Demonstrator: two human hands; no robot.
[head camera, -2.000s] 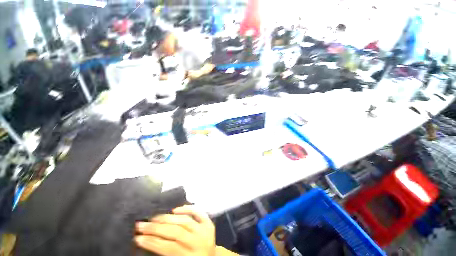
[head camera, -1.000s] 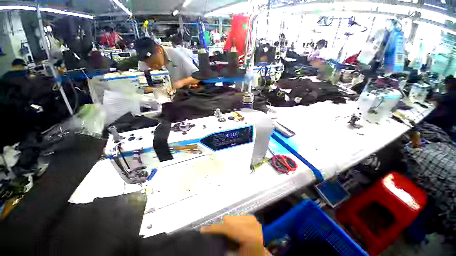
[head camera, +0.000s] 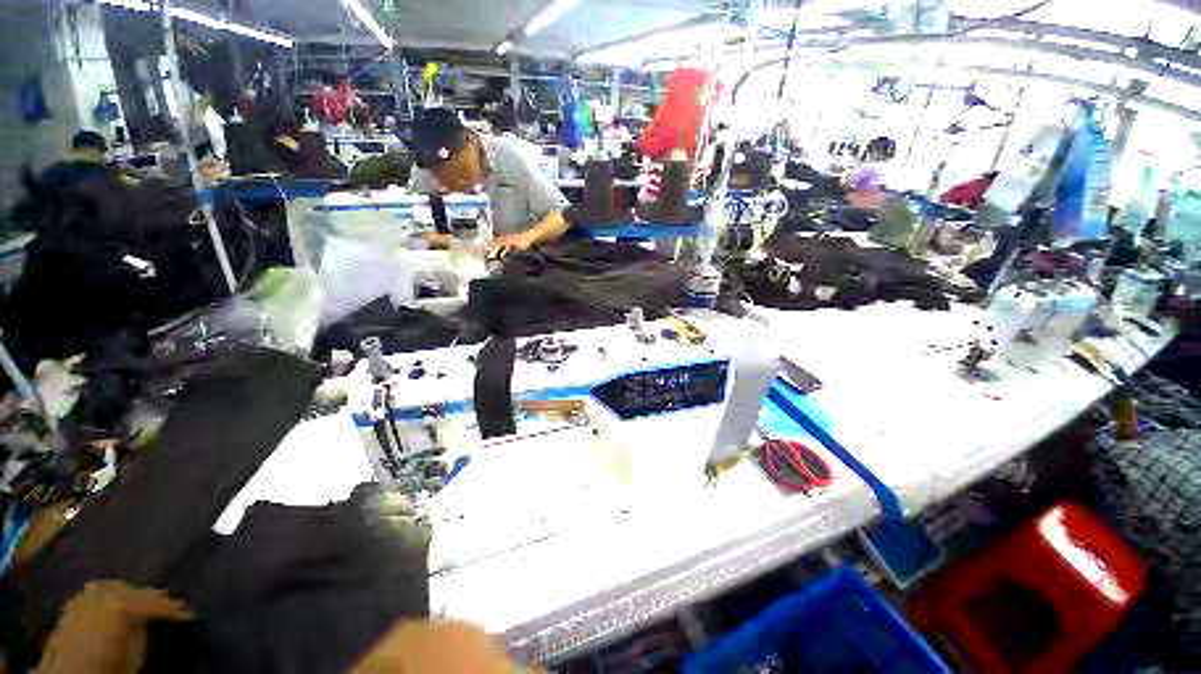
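A large dark garment panel (head camera: 296, 579) lies on the left of the white table and reaches the needle area of the white sewing machine (head camera: 553, 454). My left hand (head camera: 106, 632) is at the lower left on the dark cloth, blurred and cut off by the bottom edge. My right hand (head camera: 435, 648) is at the bottom edge beside the cloth's right end, mostly cut off. The fingertips of both hands are unclear. A black cloth strip (head camera: 495, 386) hangs over the machine arm.
A red coil (head camera: 796, 465) lies on the table right of the machine. A blue crate (head camera: 830, 632) and a red stool (head camera: 1040, 593) stand below the table's front edge. A person in a cap (head camera: 527, 184) works at a machine opposite. Dark cloth (head camera: 593, 283) lies piled behind my machine.
The view has shifted, showing more of the left side. My left hand has come into view at the lower left. My right hand has moved left and lower, now mostly cut off.
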